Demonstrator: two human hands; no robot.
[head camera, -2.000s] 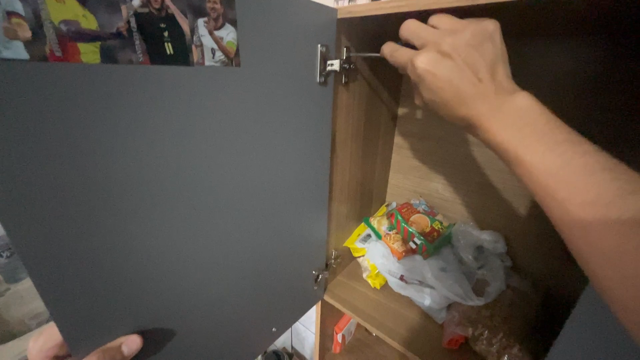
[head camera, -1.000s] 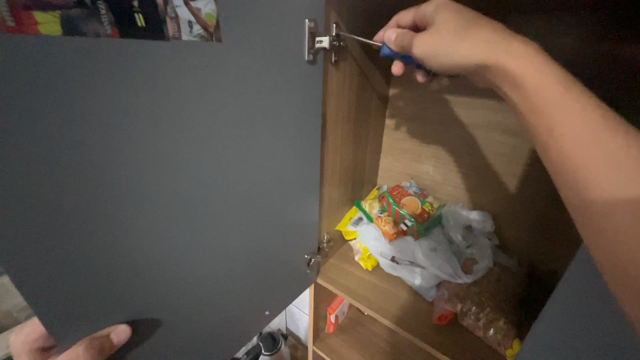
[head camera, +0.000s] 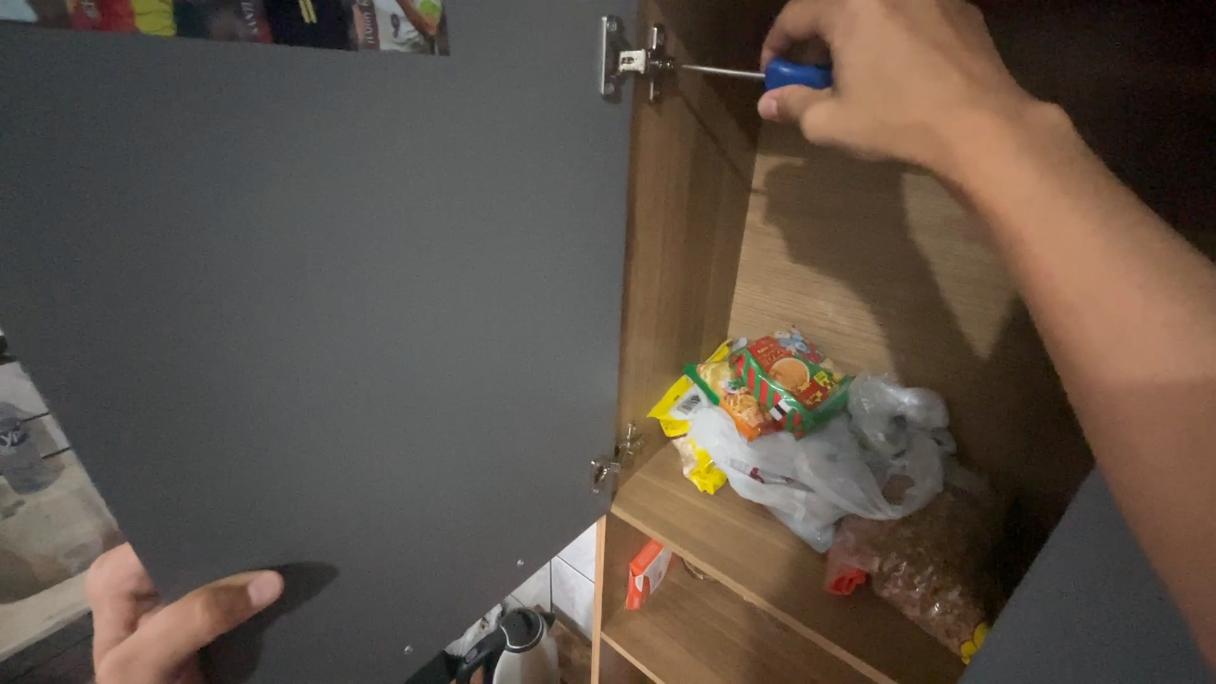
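My right hand holds a screwdriver by its blue handle. The thin metal shaft points left, its tip at the upper cabinet hinge, which joins the dark grey door to the wooden side panel. At the lower left, my left hand grips the free edge of the door, thumb on its near face and the other fingers partly hidden. A lower hinge sits near the door's bottom corner.
On the cabinet shelf lie food packets, a translucent plastic bag and a clear bag of brown food. A red and white box stands one shelf lower. Below the door is an electric kettle. Another grey door is at right.
Two seconds ago the screwdriver's handle was hidden in my right hand; now its blue handle shows between the fingers. My left hand stays on the door edge. The view has shifted slightly.
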